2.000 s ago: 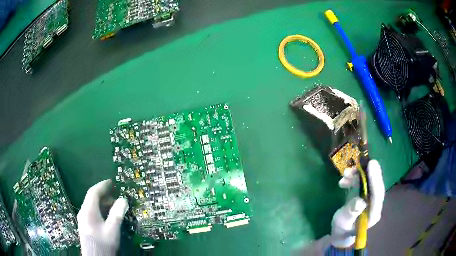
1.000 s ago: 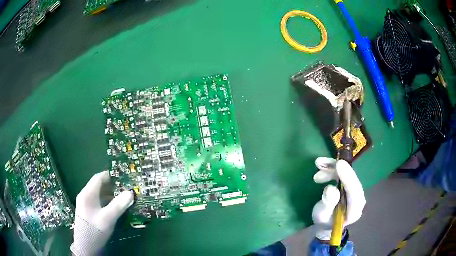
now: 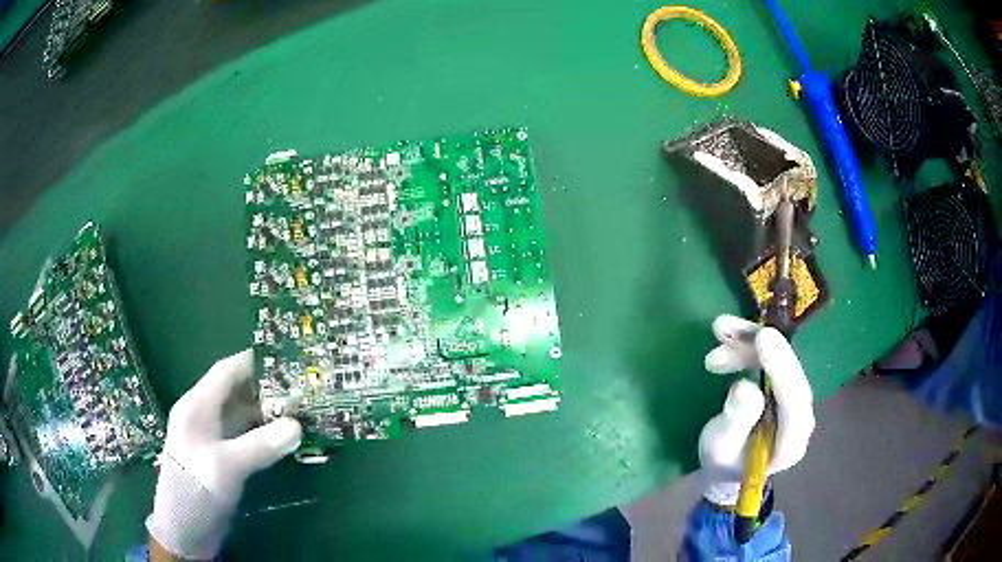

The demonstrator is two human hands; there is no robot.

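Observation:
A populated green circuit board lies in front of me on the green mat. My left hand, in a white glove, grips its lower left corner, thumb on top and the fingers partly hidden at the edge. My right hand, also gloved, holds the yellow-handled soldering iron like a pen. The iron's dark shaft points up over the sponge towards the crusted whitish mouth of the iron stand. The exact place of the tip is hard to tell.
Another circuit board lies at the left with clear plastic at its edge. A yellow tape roll and a blue desoldering pump lie beyond and beside the stand. Black fans are at the right. A board sits on the dark conveyor.
My left hand has closed on the board's corner. The iron has swung from upright beside the stand to lie over the sponge, its shaft at the stand's mouth. The whole view has shifted.

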